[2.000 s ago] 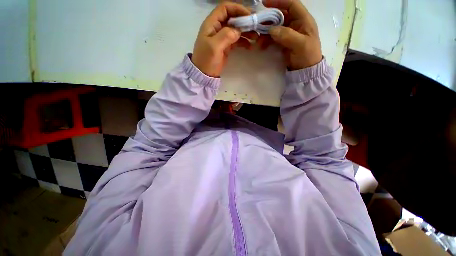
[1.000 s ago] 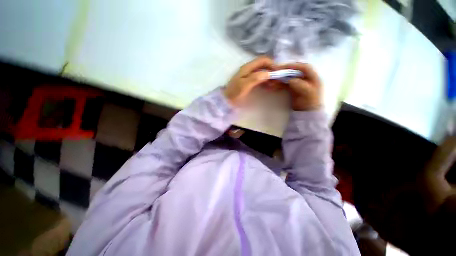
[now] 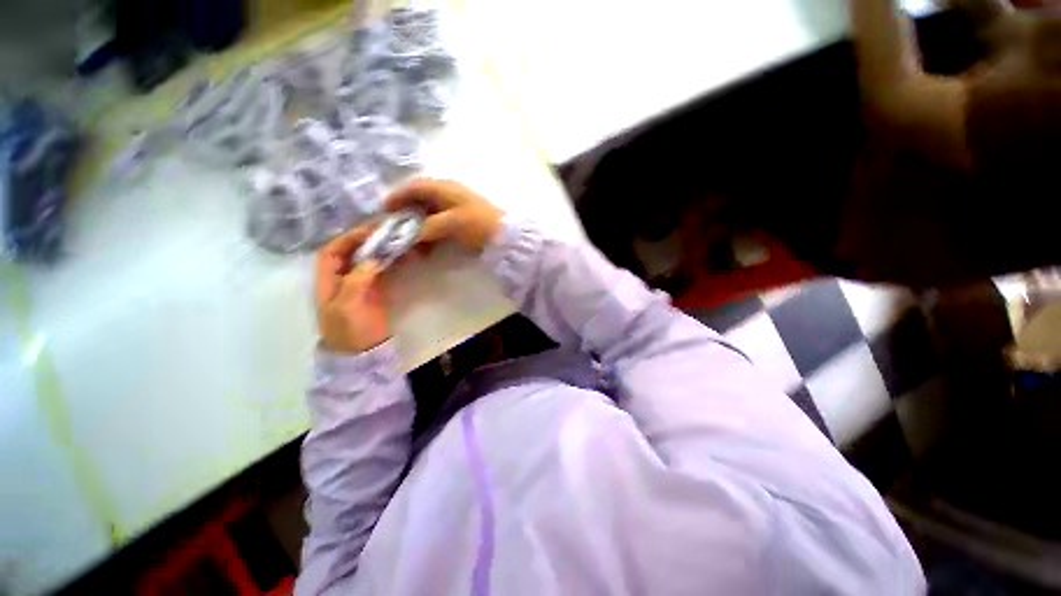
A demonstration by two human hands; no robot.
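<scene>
A coiled white cable [image 3: 391, 239] is held between my two hands just above the bench, near its front edge. My left hand [image 3: 353, 293] grips its left end. My right hand [image 3: 451, 215] grips its right end, fingers over the top. A cable pile [image 3: 332, 163] of many pale grey coils lies on the bench right behind my hands. The picture is blurred, so the coil's band and plug ends cannot be made out.
The white bench [image 3: 175, 349] has yellowed tape seams. A dark bluish heap [image 3: 37, 175] lies at the far left. Another person's arm [image 3: 919, 105] shows at upper right. Red stools [image 3: 745, 279] stand below the bench on the checkered floor [image 3: 832, 338].
The view has swung to the right and tilted, so the cable pile and another person's arm now show more. My hands still hold the coil, which now looks turned diagonally.
</scene>
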